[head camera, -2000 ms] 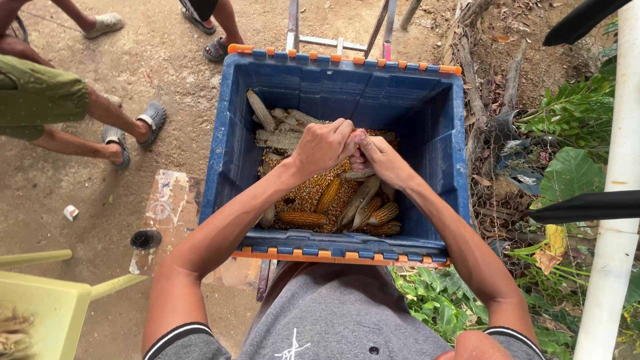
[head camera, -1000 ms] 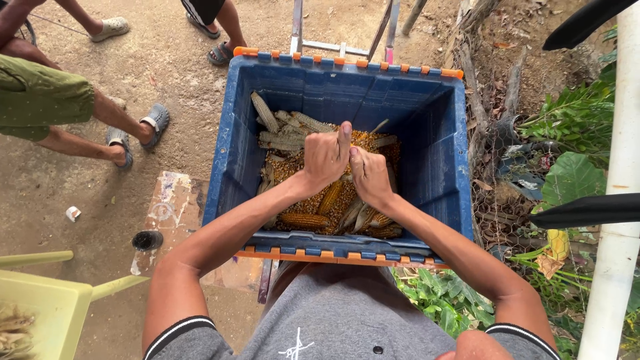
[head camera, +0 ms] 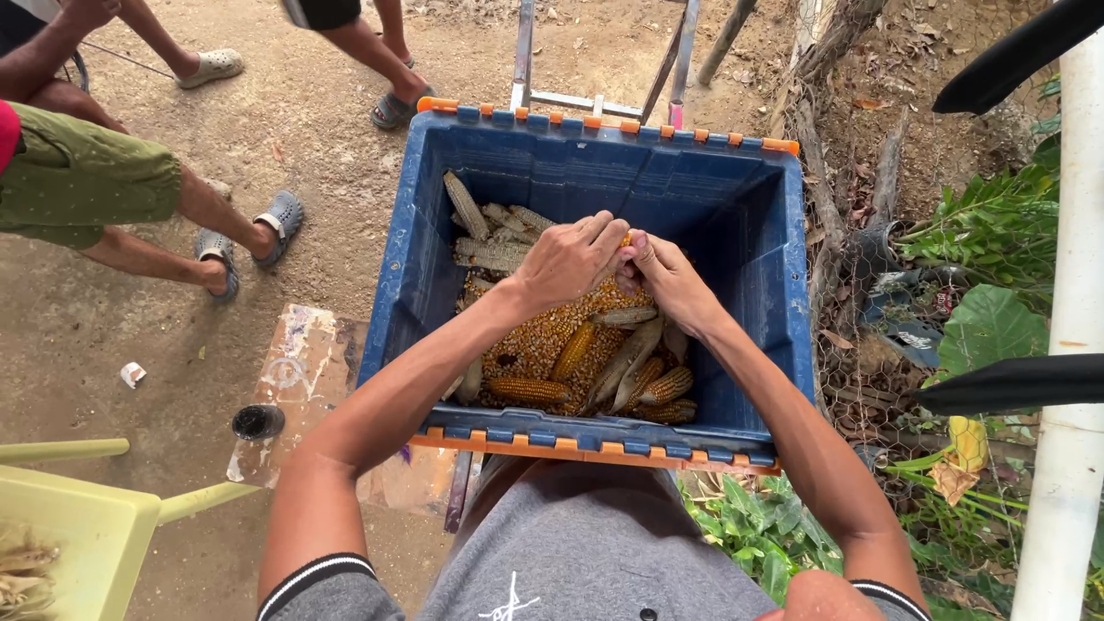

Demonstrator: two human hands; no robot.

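Note:
Both hands meet over a blue plastic crate (head camera: pixel 595 444) with orange hinge edges. My left hand (head camera: pixel 573 259) and my right hand (head camera: pixel 668 280) are closed around an ear of corn (head camera: pixel 627 241), of which only a small yellow part shows between the fingers. Loose corn kernels (head camera: pixel 530 349) cover the crate's bottom. Several unshelled ears (head camera: pixel 528 391) lie on them near the front wall, beside dry husks (head camera: pixel 628 362). Pale bare cobs (head camera: pixel 492 254) are piled at the back left inside the crate.
People in sandals (head camera: pixel 280 226) stand at the left and upper left. A yellow plastic table (head camera: pixel 82 526) with husks is at the lower left, near a stained board (head camera: pixel 297 366) bearing a dark cup (head camera: pixel 258 422). Wire mesh, plants and a white pole (head camera: pixel 1065 448) stand right.
My hands have shifted and turned against each other above the crate. A second ago they were upright, thumbs together; now my left hand lies flatter, knuckles up, with yellow kernels showing between them.

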